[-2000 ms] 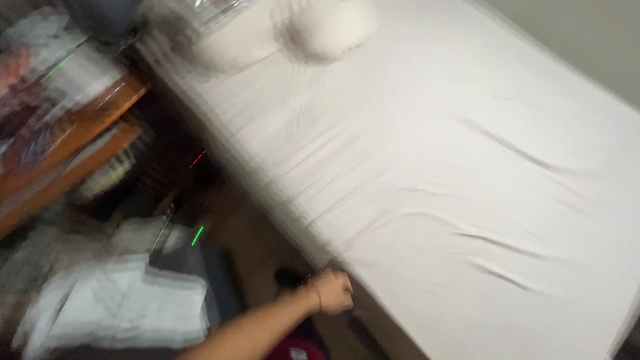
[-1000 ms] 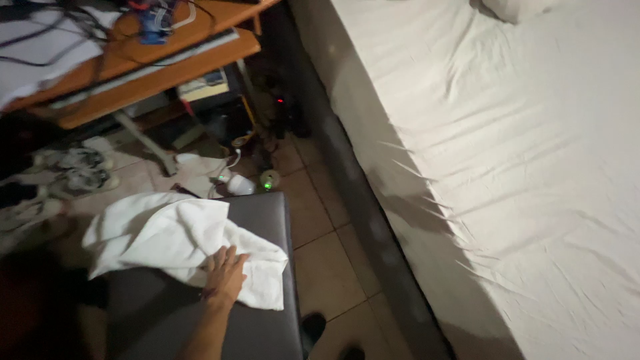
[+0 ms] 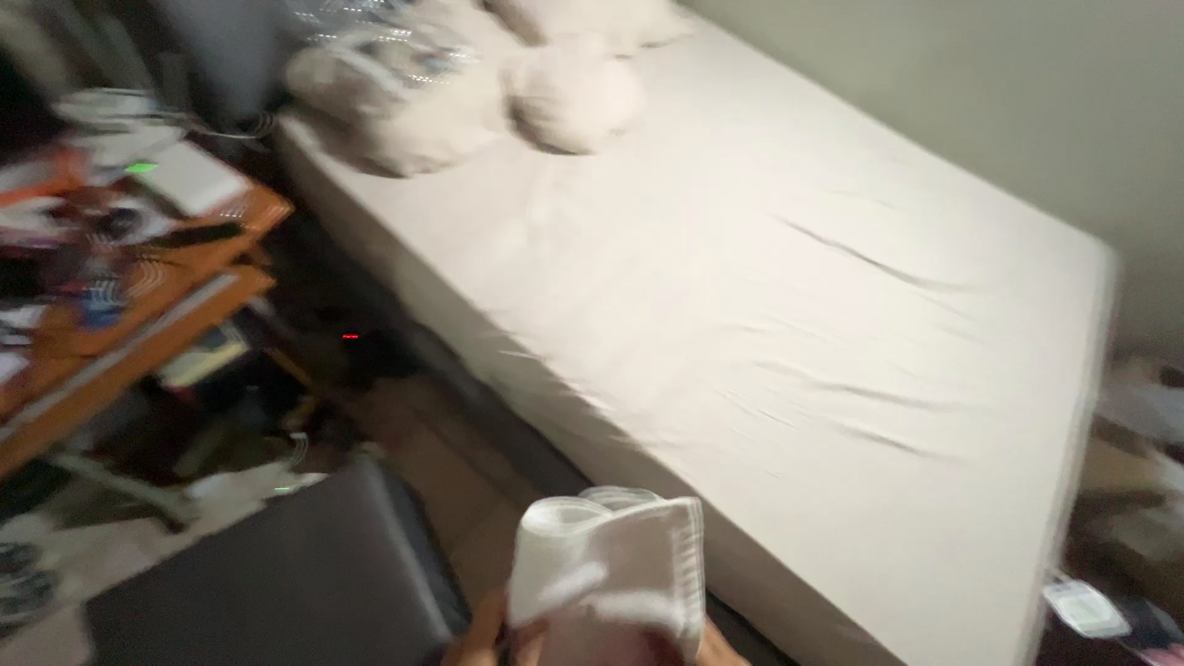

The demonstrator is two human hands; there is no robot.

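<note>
A folded white cloth (image 3: 606, 564) is held up at the bottom centre, its looped folds at the top and a stitched edge on the right. My left hand (image 3: 486, 629) grips it at the lower left. At its lower right is my right hand (image 3: 720, 643), mostly cut off by the frame edge and partly behind the cloth. The fingers are blurred. Beyond the cloth lies a bed with a pale fitted sheet (image 3: 740, 277), wrinkled in places. Left of the cloth is a dark padded seat (image 3: 277, 573).
Pillows (image 3: 573, 97) and clear plastic wrapping (image 3: 407, 46) lie at the bed's far end. A cluttered wooden desk (image 3: 250, 217) stands at the left. A wall (image 3: 1017, 111) runs along the bed's far right side. Blurred items are at the right edge.
The white cloth was spread loosely on the dark seat under one hand; now it is folded and held up off the seat in both hands. The view has swung toward the bed.
</note>
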